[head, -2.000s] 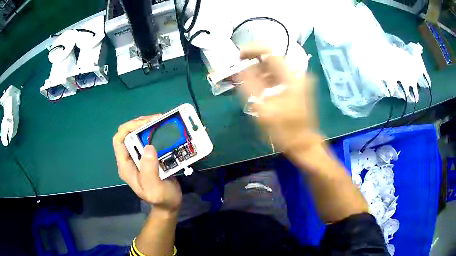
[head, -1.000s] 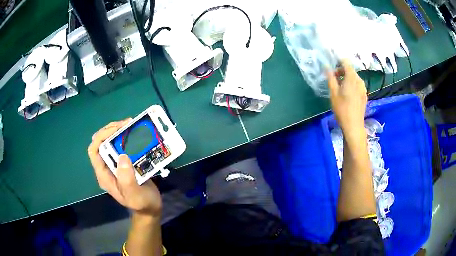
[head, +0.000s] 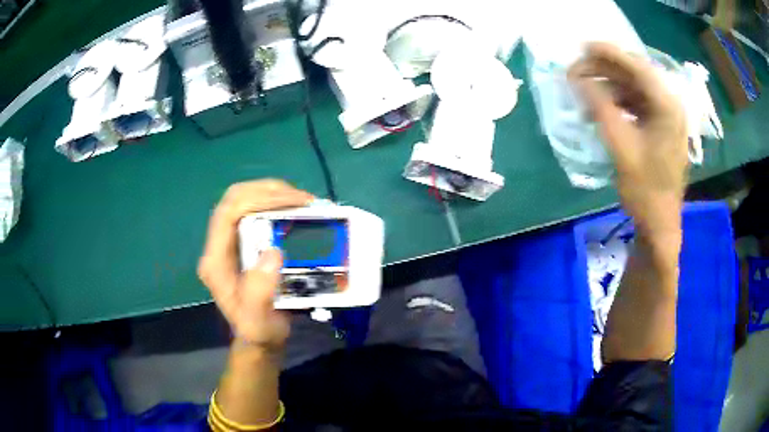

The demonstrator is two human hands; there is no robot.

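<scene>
My left hand (head: 244,261) holds a white open-fronted unit (head: 364,257) above the bench's front edge, thumb on its left side. A blue-edged board and small circuit parts show in its opening, and a small white knob sticks out below. My right hand (head: 637,126) is blurred over the clear plastic bag (head: 569,131) at the right, its fingers curled near the white parts. Whether it grips anything cannot be told.
Two white housings (head: 455,152) (head: 371,110) lie right of centre with red wires in their open ends. Two more (head: 88,126) are at the left. A grey-silver box (head: 244,80) stands under the black screwdriver (head: 226,38). A blue bin (head: 531,312) is below at right.
The held unit has turned nearly level and is blurred. My right hand swung from the housings to the plastic bag and now sits further over it. The camera view has also shifted.
</scene>
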